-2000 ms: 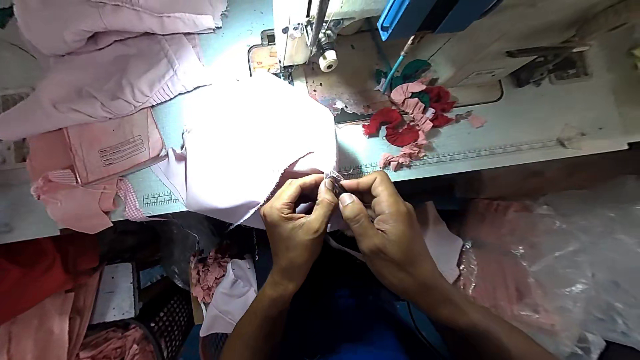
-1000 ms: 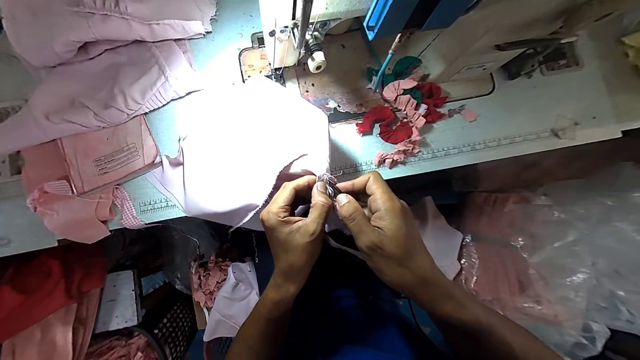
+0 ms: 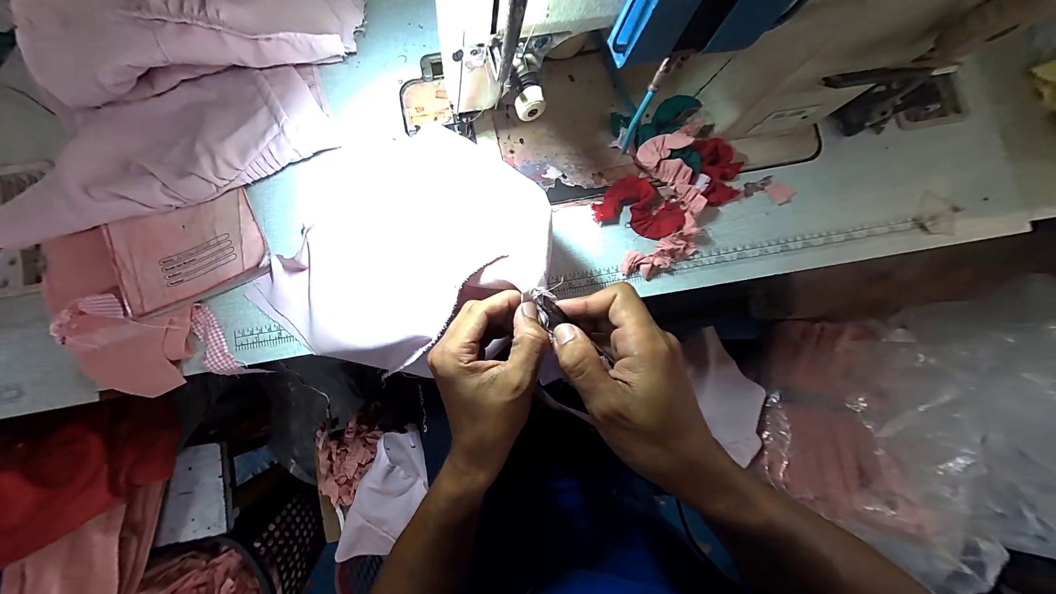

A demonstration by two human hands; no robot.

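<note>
A pale pink fabric piece point(image 3: 412, 239), brightly lit, lies over the table edge below the needle area of a sewing machine point(image 3: 487, 82). My left hand point(image 3: 491, 363) pinches its gathered edge between thumb and forefinger. Close beside it, my right hand point(image 3: 623, 363) holds a small dark tool point(image 3: 551, 313), its kind not clear, against the same edge. Loose pale threads point(image 3: 540, 293) stick up between the fingertips. The thumbs nearly touch. Part of the fabric hangs below the hands, and the palms hide most of the tool.
Red, pink and green fabric scraps point(image 3: 660, 198) lie right of the machine's needle. A ruler strip point(image 3: 767, 247) runs along the table edge. Pink garments point(image 3: 181, 124) and a worn notebook point(image 3: 190, 252) are at left. Below are a black basket point(image 3: 285, 528) and plastic-wrapped pink fabric point(image 3: 850, 429).
</note>
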